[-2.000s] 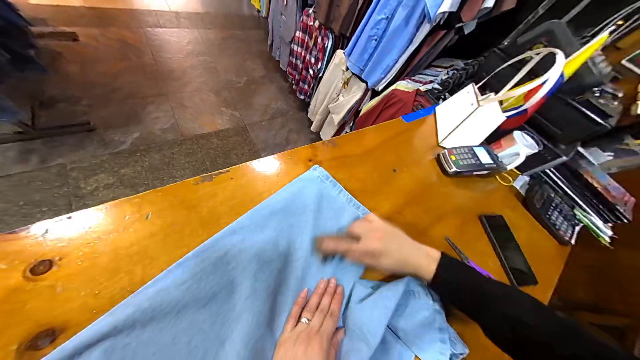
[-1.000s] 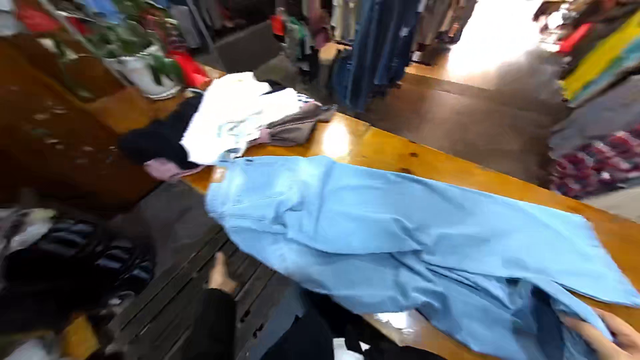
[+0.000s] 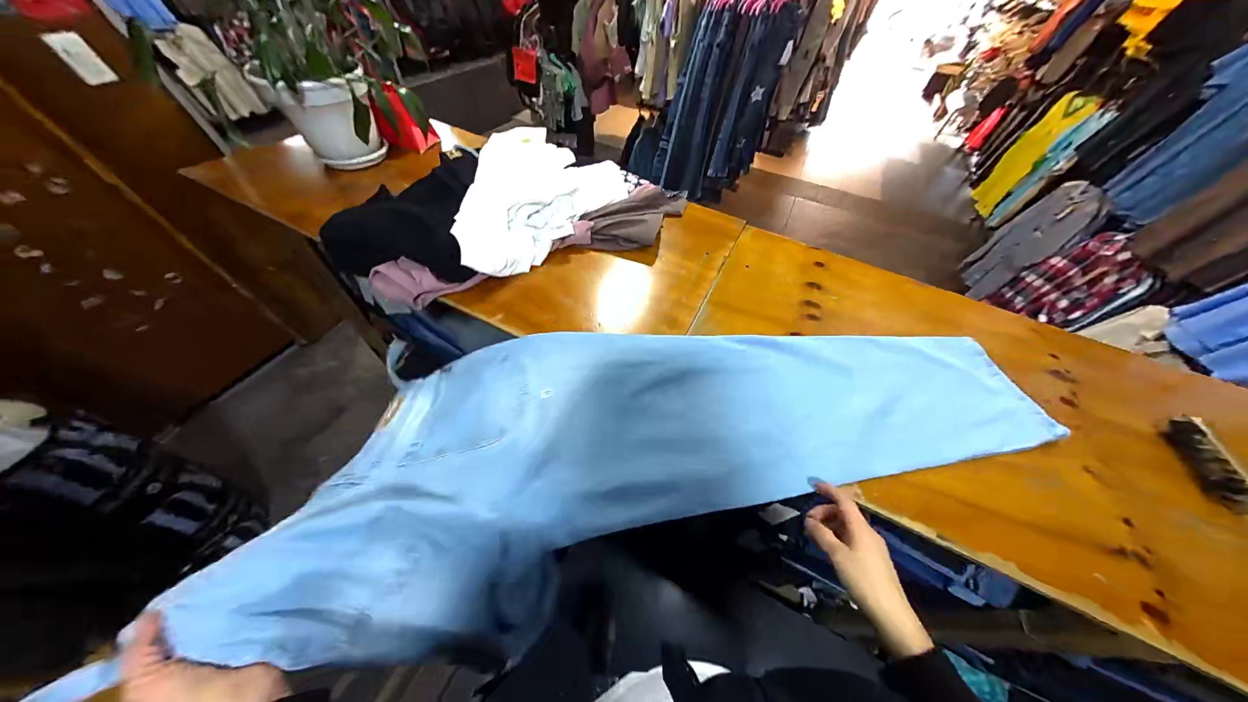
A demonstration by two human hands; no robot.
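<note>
Light blue denim jeans (image 3: 624, 419) lie partly on the wooden counter (image 3: 936, 546), one leg stretched flat to the right. The waistband side and the other leg hang over the near edge toward the lower left. There my left hand (image 3: 185, 673), blurred at the bottom of the view, grips the denim. My right hand (image 3: 848, 546) is at the lower edge of the flat leg, thumb and forefinger at the fabric; whether they pinch it is unclear.
A heap of white, black and pink clothes (image 3: 531, 200) lies on the counter's far left part, near a potted plant (image 3: 331, 122). A brush-like object (image 3: 1206, 463) rests at the right. Hanging jeans (image 3: 726, 97) and racks of clothes (image 3: 1053, 156) stand beyond. Folded garments sit below the counter.
The view has swung left since two seconds ago. The jeans' leg now lies flatter and straighter on the counter. My left hand, apart from the jeans one second ago, now holds denim at the lower left.
</note>
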